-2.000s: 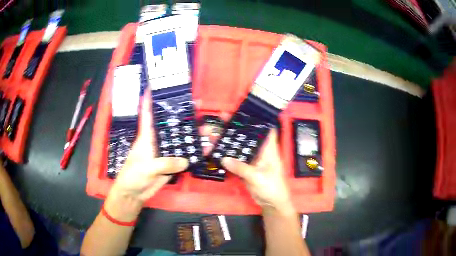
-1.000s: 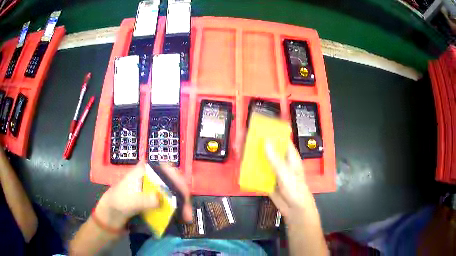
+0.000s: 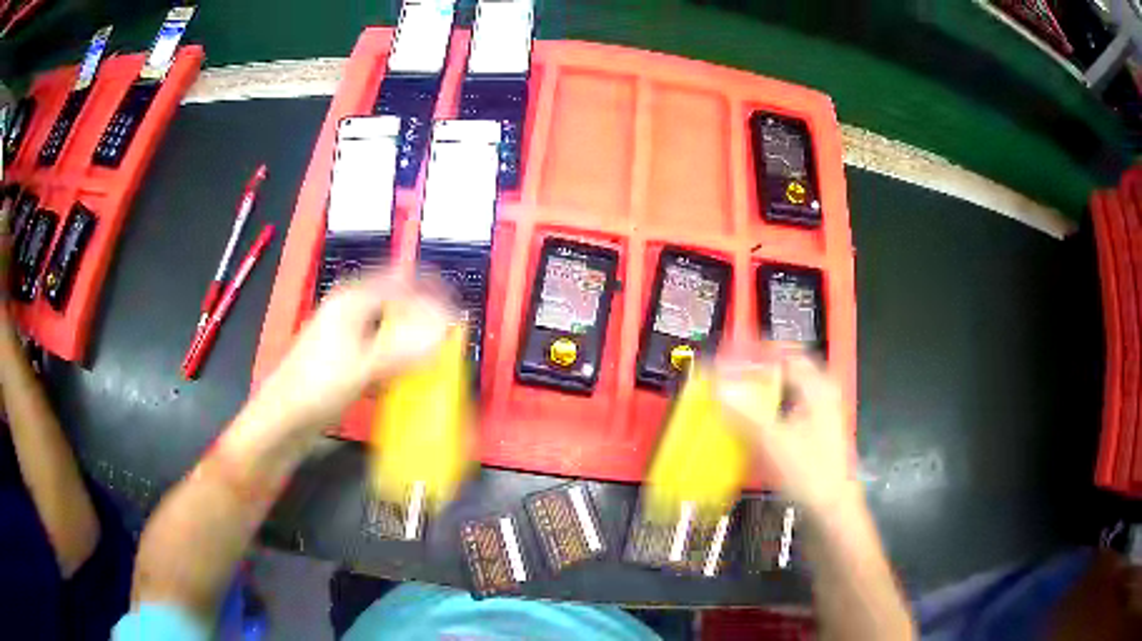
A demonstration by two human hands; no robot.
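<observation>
A red-orange tray (image 3: 501,445) holds open flip phones with white screens (image 3: 458,182) at its left. Closed black phones with yellow-orange round stickers (image 3: 567,313) lie in its middle and right pockets. My left hand (image 3: 376,326), blurred, holds a yellow flat piece (image 3: 423,432) over the tray's front left. My right hand (image 3: 795,407), also blurred, holds another yellow flat piece (image 3: 695,438) over the front right edge. What the yellow pieces are is unclear. Several dark brown batteries (image 3: 564,523) lie along the near bench edge, some partly behind the yellow pieces.
Two red pens (image 3: 228,301) lie left of the tray on the dark mat (image 3: 958,376). A neighbouring red tray with phones (image 3: 125,163) is at the far left, with another person's arm (image 3: 50,463) below it. Red layered edges (image 3: 1117,338) stand at the far right. A green surface (image 3: 701,31) runs behind.
The phones held two seconds ago have left my hands, which now hold yellow pieces. Since one second ago, my left hand has risen and my right moved right. More batteries show near the edge.
</observation>
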